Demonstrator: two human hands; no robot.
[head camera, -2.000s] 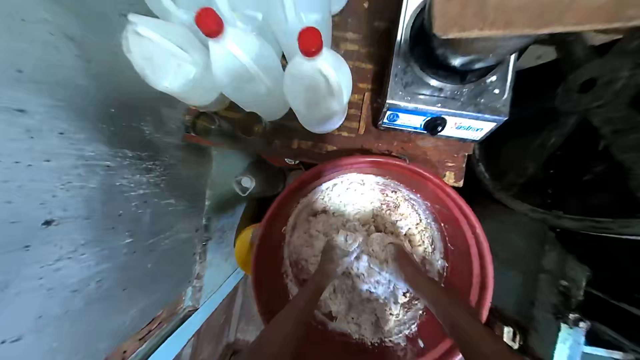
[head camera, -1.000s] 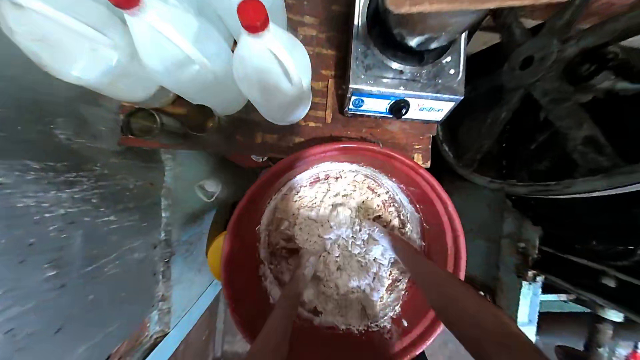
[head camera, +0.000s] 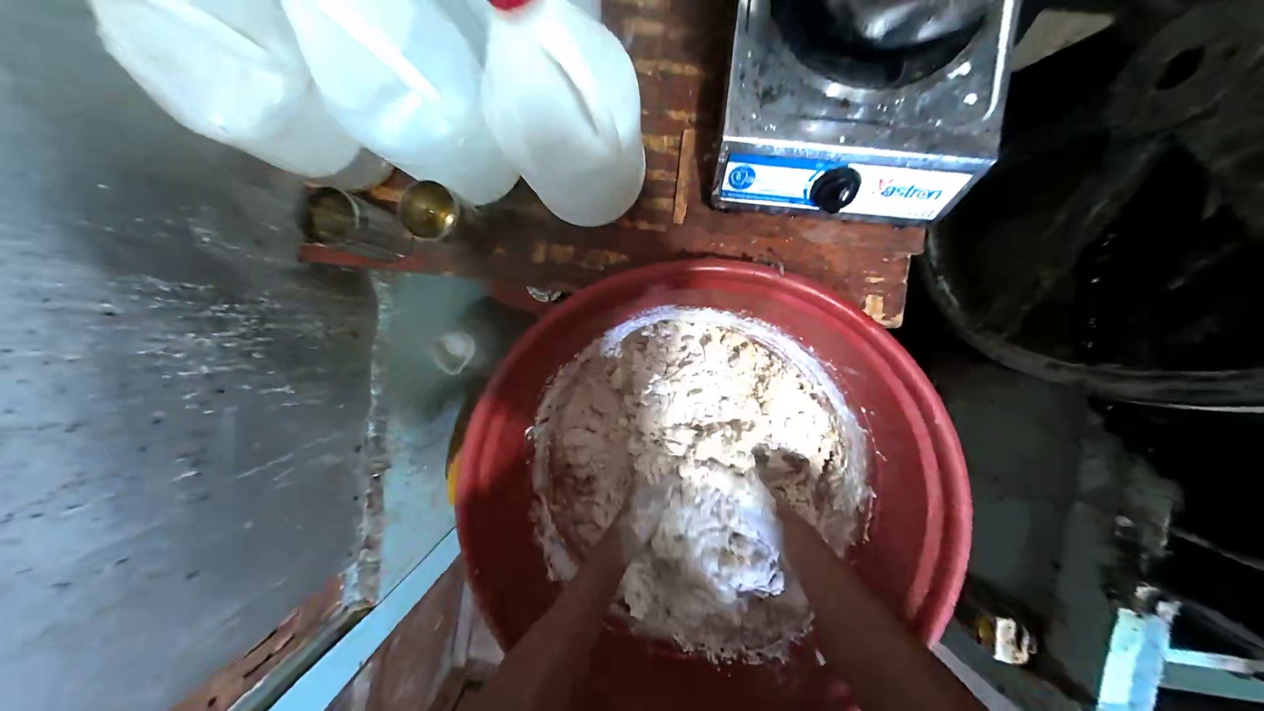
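A round red plastic tub (head camera: 923, 464) holds a mass of pale, crumbly, floury dough (head camera: 696, 395). Both forearms reach into it from the bottom of the view. My left hand (head camera: 642, 499) is sunk in the dough at the left of centre, coated pale and blurred. Right of it, my right hand (head camera: 755, 494) is also in the dough, beside a dark hollow. The fingers of both hands are hidden, so how they are closed does not show. A bright whitish lump of dough (head camera: 731, 553) lies between the wrists.
White plastic jugs (head camera: 568, 118) and glass jars (head camera: 430, 209) stand on a worn wooden table (head camera: 681, 242) behind the tub. A steel burner (head camera: 859, 128) with a black knob sits at its right. Grey metal sheeting (head camera: 178, 395) is at left, a large dark round vessel (head camera: 1076, 370) at right.
Both hands have stayed in the tub while the dough's surface has shifted, with a dark hollow now beside my right hand. The view has moved somewhat.
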